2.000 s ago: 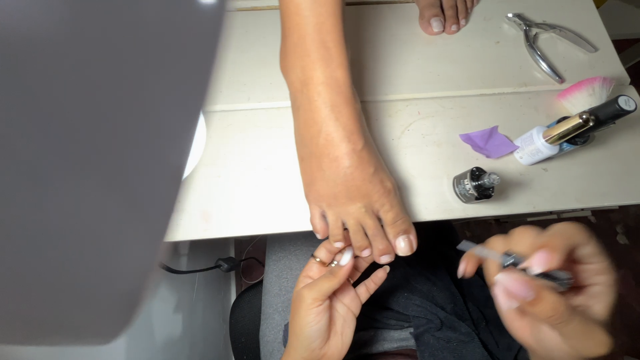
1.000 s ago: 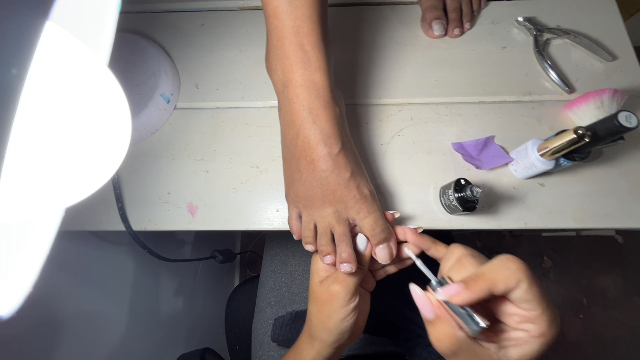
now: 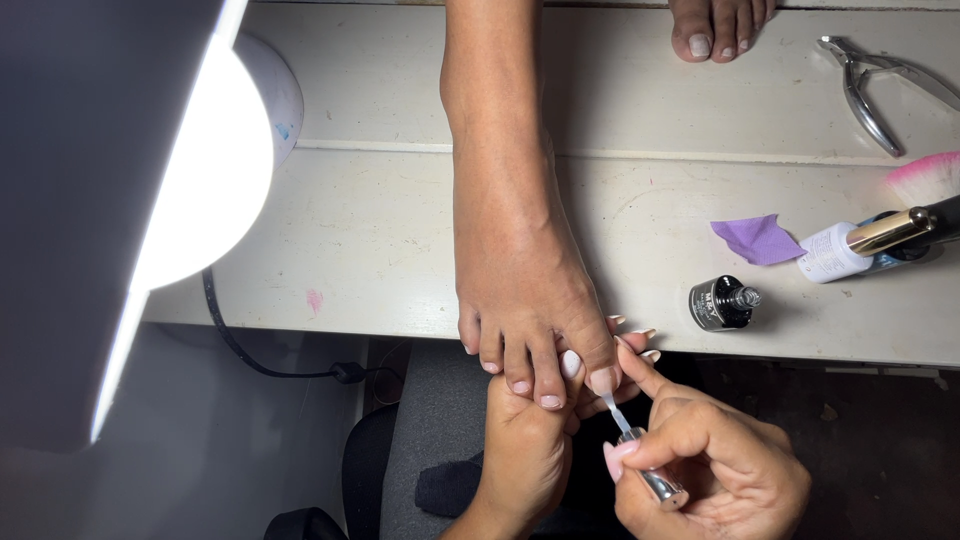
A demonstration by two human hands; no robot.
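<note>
A person's bare foot (image 3: 517, 247) rests on a white wooden table, toes over its front edge. My left hand (image 3: 532, 435) grips the big toe from below, the thumb between it and the second toe and the other fingertips beyond its far side. My right hand (image 3: 705, 457) holds a nail polish brush (image 3: 654, 472) by its silver cap, pinched between thumb and finger. The brush tip touches the big toenail (image 3: 602, 381), and my right little finger rests near the big toe. An uncapped black polish bottle (image 3: 721, 303) stands on the table to the right.
A bright lamp (image 3: 217, 165) and its dark housing fill the left side, with a black cable (image 3: 240, 360) below. On the right lie cuticle nippers (image 3: 862, 90), a purple wipe (image 3: 759, 240), a white bottle with gold cap (image 3: 836, 251) and a pink-white brush (image 3: 926, 180). Another foot (image 3: 709, 30) is at top.
The polish brush has come to the big toenail; two seconds ago it was away to the right. My left hand has shifted from the smaller toes to the big toe. The lamp's light has come into view.
</note>
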